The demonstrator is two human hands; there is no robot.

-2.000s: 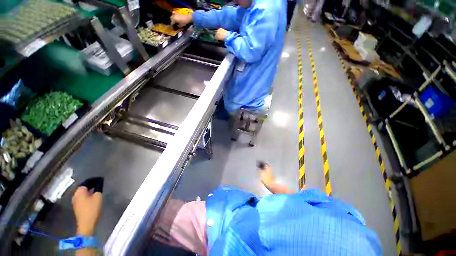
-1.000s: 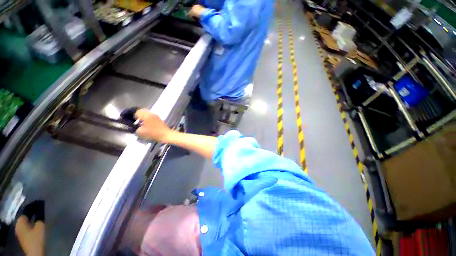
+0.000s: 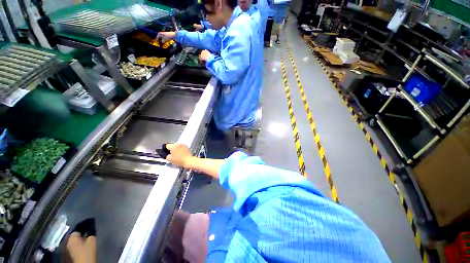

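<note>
The conveyor rail runs from the lower middle up to the other worker. My right hand, with black finger cots, rests on this near rail, its fingers over the inner edge. I see nothing in it. My left hand, also with black finger cots, is at the bottom left over the metal plate inside the conveyor, cut off by the lower edge. I see no part in it. Both hands are small, and their exact finger positions are unclear. No circuit board lies in the conveyor stretch in front of me.
Bins of green components and beige components stand beyond the far rail at left. A person in a blue smock works farther up the line. A metal-framed rack with a blue bin is at right.
Since two seconds ago my right hand has moved from beside my body onto the near rail. My left hand has moved lower. The view has shifted, showing more of the line ahead than one second ago.
</note>
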